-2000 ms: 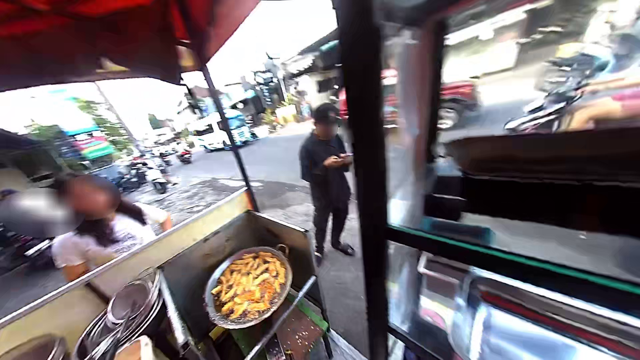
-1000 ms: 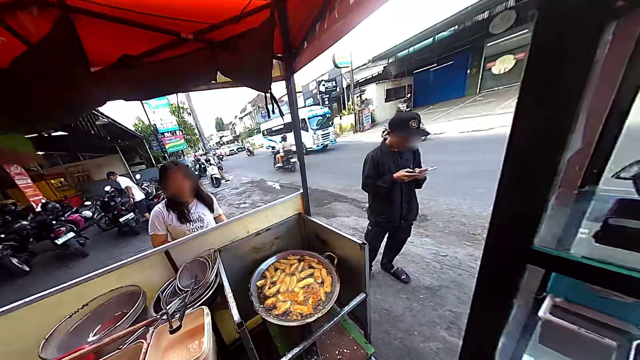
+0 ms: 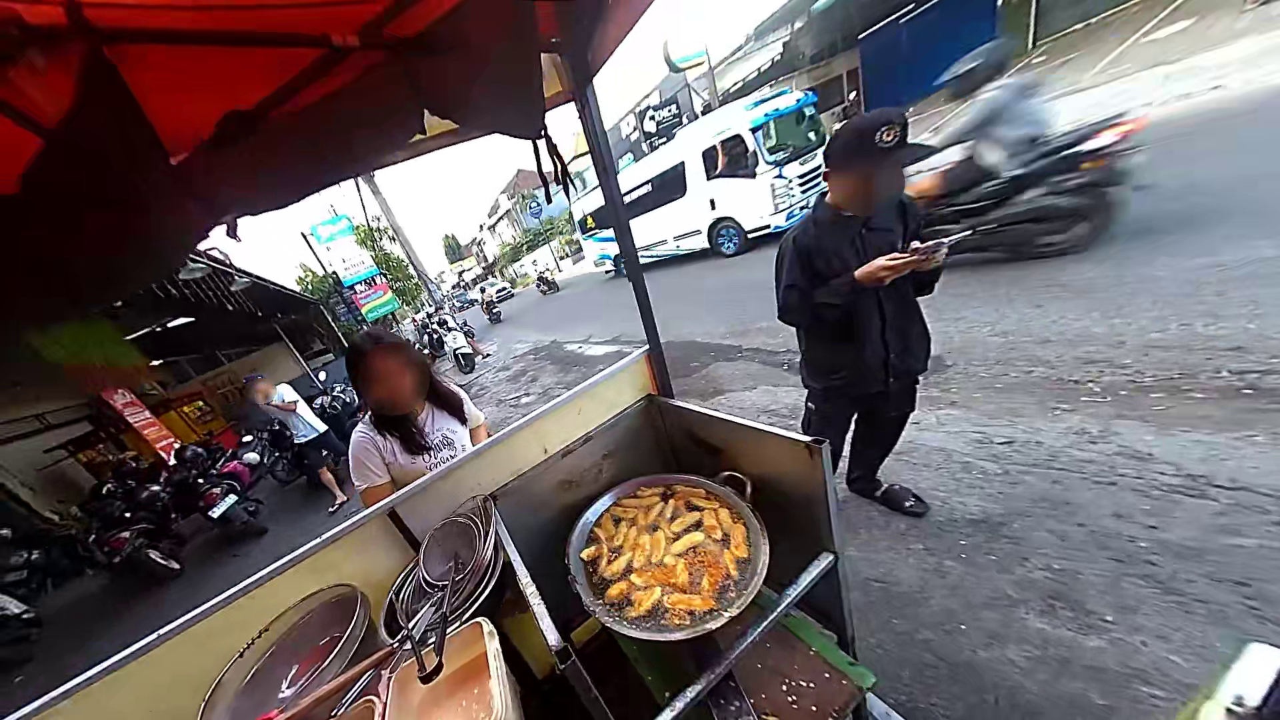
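Observation:
Neither my left hand nor my right hand shows in the head view. Below the centre, a wide metal frying pan [image 3: 588,585] with a loop handle sits inside a sheet-metal guard [image 3: 590,450]. Golden pieces of fried food [image 3: 686,543] float in its bubbling oil. To its left, wire-rimmed strainers [image 3: 452,550] are stacked together. Black-handled tongs [image 3: 440,625] rest over the edge of a beige plastic container [image 3: 500,680]. A large round strainer [image 3: 300,650] leans near the cart's left panel, with a wooden handle [image 3: 340,683] beside it.
A person in black [image 3: 860,300] stands beyond the guard, holding a phone. Another person [image 3: 415,430] is behind the cart's panel [image 3: 590,400]. A dark post [image 3: 625,230] supports the red canopy [image 3: 250,70]. A white minibus [image 3: 690,190] and a blurred motorcycle [image 3: 1040,200] are on the road.
The view has swung strongly since two seconds ago and now tilts. A motorcycle with a rider has appeared behind the person in black, and the minibus shows further right relative to the canopy post.

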